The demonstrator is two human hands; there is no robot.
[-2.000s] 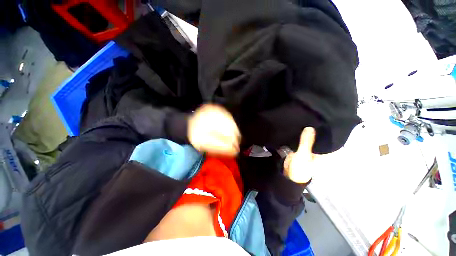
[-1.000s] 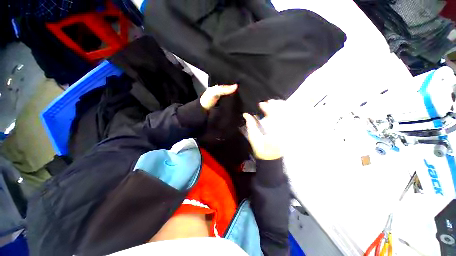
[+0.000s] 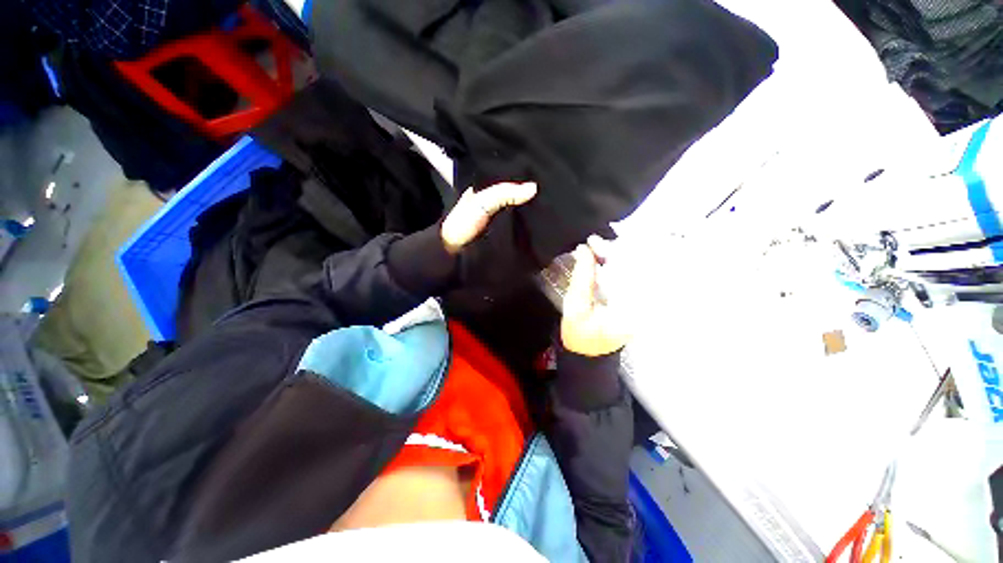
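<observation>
A large black garment (image 3: 594, 110) lies over the white table's near edge and hangs into my lap, folded and bunched. My left hand (image 3: 486, 213) is at its near left part, thumb on top and the other fingers hidden in the dark cloth. My right hand (image 3: 592, 308) is at the garment's lower right edge, over the table's edge. Its fingertips meet the cloth, but glare and overlap hide whether they grip it. The garment lies clear of the sewing machine's needle area (image 3: 880, 264).
The machine's white head with blue stripe (image 3: 979, 181) stands right. Scissors (image 3: 877, 522) with red and orange-yellow handles and a small brown square (image 3: 834, 342) lie on the white table (image 3: 726, 385). A blue crate (image 3: 165, 258) with dark cloth and a red stool (image 3: 209, 83) are left.
The garment has moved up and left, away from the machine, and more table shows. My left hand has moved up; my right hand has moved left and up a little.
</observation>
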